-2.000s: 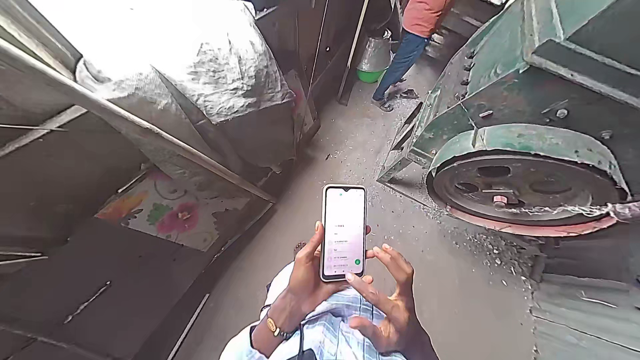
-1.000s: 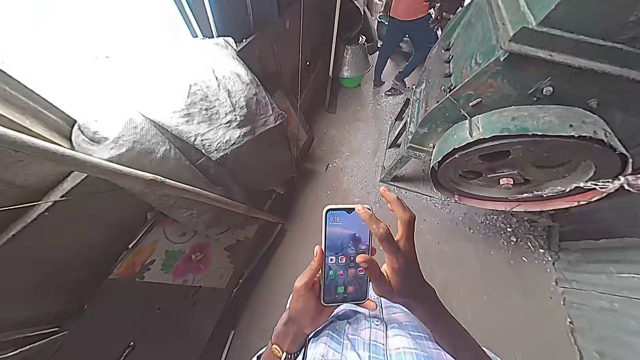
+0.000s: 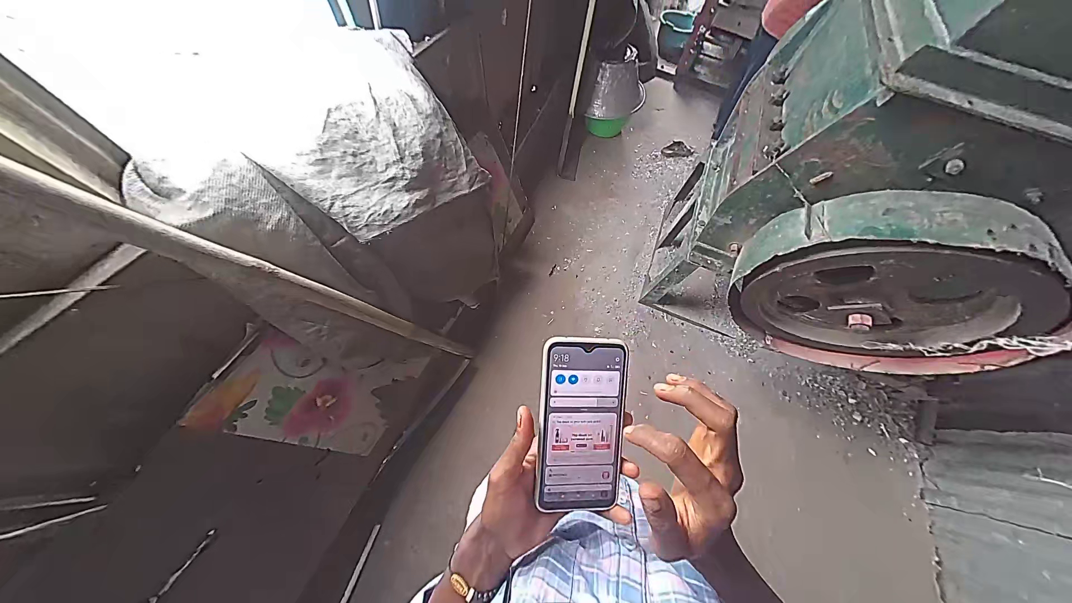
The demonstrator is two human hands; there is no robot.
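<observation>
A smartphone (image 3: pixel 584 425) in a pale case stands upright in the lower middle of the head view, its lit screen facing me and showing a pulled-down notification panel. My left hand (image 3: pixel 519 494) holds it from the left and below, thumb along the left edge and fingertips showing at the right edge. A wristwatch (image 3: pixel 460 584) is on that wrist. Just right of the phone is my right hand (image 3: pixel 695 469), fingers spread and bent, holding nothing. Its index fingertip is close to the phone's right edge; whether it touches cannot be told.
A green metal machine with a large wheel (image 3: pixel 904 301) is on the right, with scattered chips (image 3: pixel 846 402) below it. Left are a wooden pole (image 3: pixel 226 260), a pale woven sack (image 3: pixel 394 142) and a floral sheet (image 3: pixel 310 402). A metal pot (image 3: pixel 615 88) stands farther back. A person is partly visible behind the machine.
The phone's screen has gone from a list to a home screen to the notification panel. My right hand has moved off the front of the phone to its right side. The person is now mostly hidden.
</observation>
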